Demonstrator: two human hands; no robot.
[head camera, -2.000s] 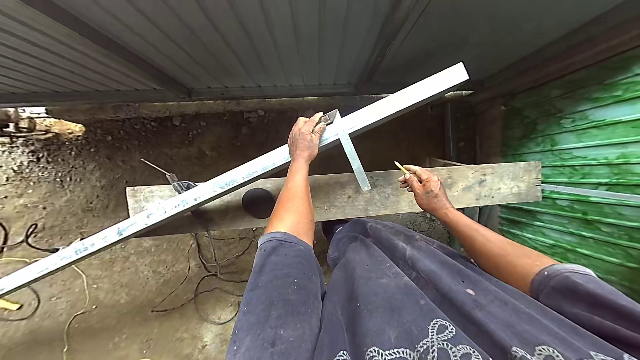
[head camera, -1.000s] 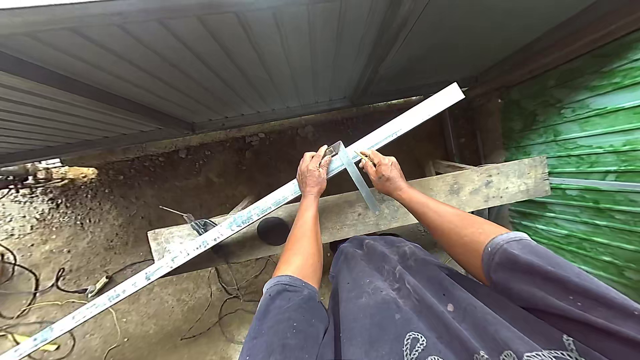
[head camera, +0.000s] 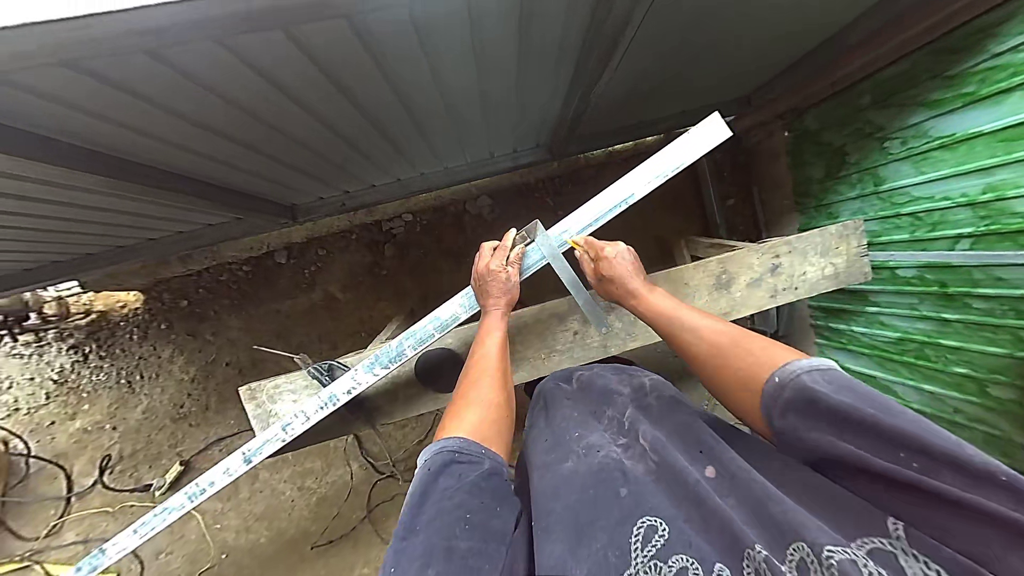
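Observation:
A long galvanized metal bar (head camera: 400, 344) lies slantwise across a wooden plank (head camera: 760, 276), from lower left to upper right. A try square (head camera: 572, 280) sits on the bar, its blade reaching across it and over the plank toward me. My left hand (head camera: 498, 276) grips the square's stock and the bar together, fingertips on the stock. In my right hand (head camera: 612, 268) is a thin yellow pencil (head camera: 574, 244), its tip at the bar just right of the square's blade. The pencil's other end is hidden by the fingers.
A round black object (head camera: 439, 370) and a dark tool with a thin rod (head camera: 324, 371) are at the plank's left part. Cables (head camera: 104, 476) lie on the dirt ground at lower left. A grey corrugated metal wall (head camera: 360, 104) rises ahead, and green corrugated sheeting (head camera: 920, 176) stands at the right.
My right hand, which was over the plank away from the bar, has moved left and forward to the bar beside the square's blade. My left hand stays at the square.

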